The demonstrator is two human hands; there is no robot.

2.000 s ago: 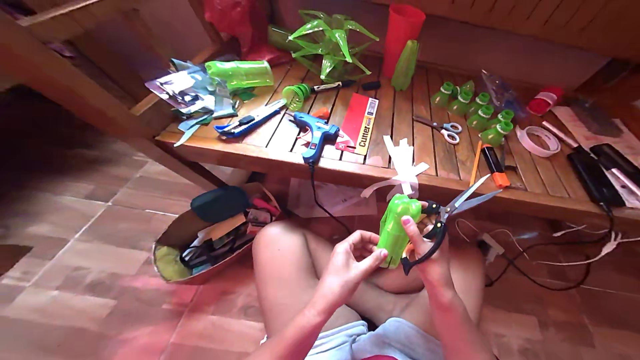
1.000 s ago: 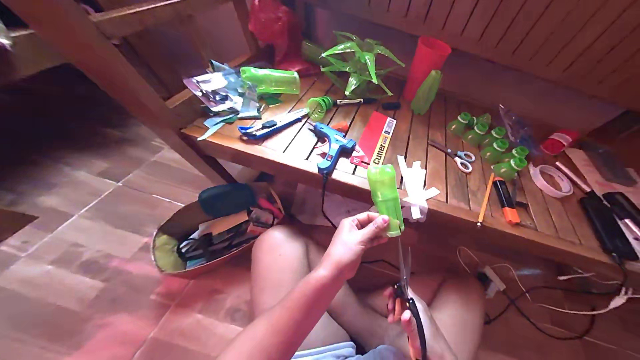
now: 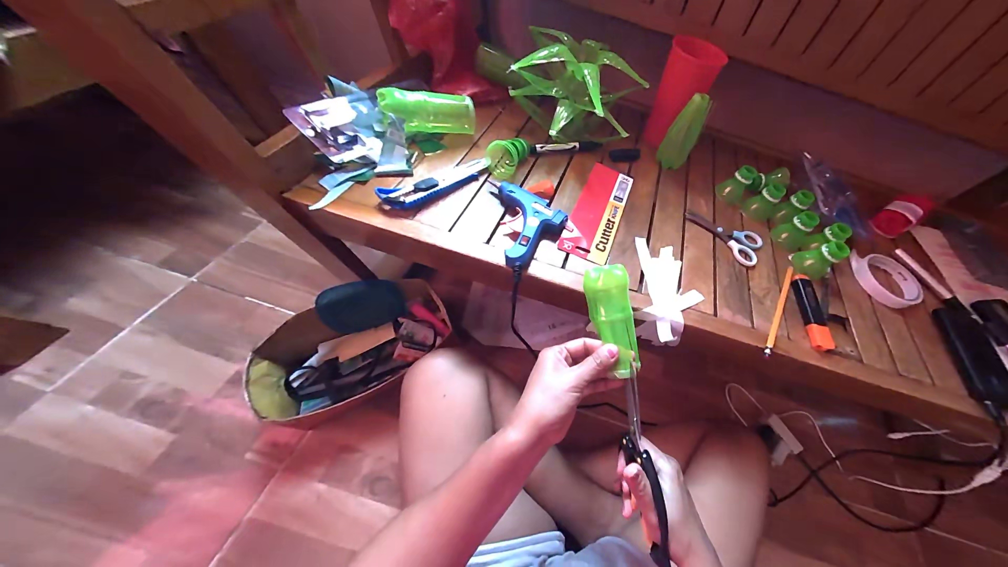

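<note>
My left hand pinches the lower end of a green plastic bottle piece, held upright before the bench's front edge. My right hand grips black-handled scissors, their blades pointing up at the piece's lower edge beside my left fingertips. Whether the blade tips are inside the plastic is too small to tell. Just right of the piece, white paper strips hang over the bench edge. A blue glue gun lies behind my left hand, next to a red and yellow cutter package.
The slatted wooden bench holds a blue cutter knife, small scissors, green bottle tops, a tape roll, a red cup and a green plastic star-shaped piece. A filled basket stands on the floor at left; cables lie at right.
Two seconds ago the scissors were spread beside the green piece, near both hands. They have since swung below it, blades upward, and my right hand has moved down.
</note>
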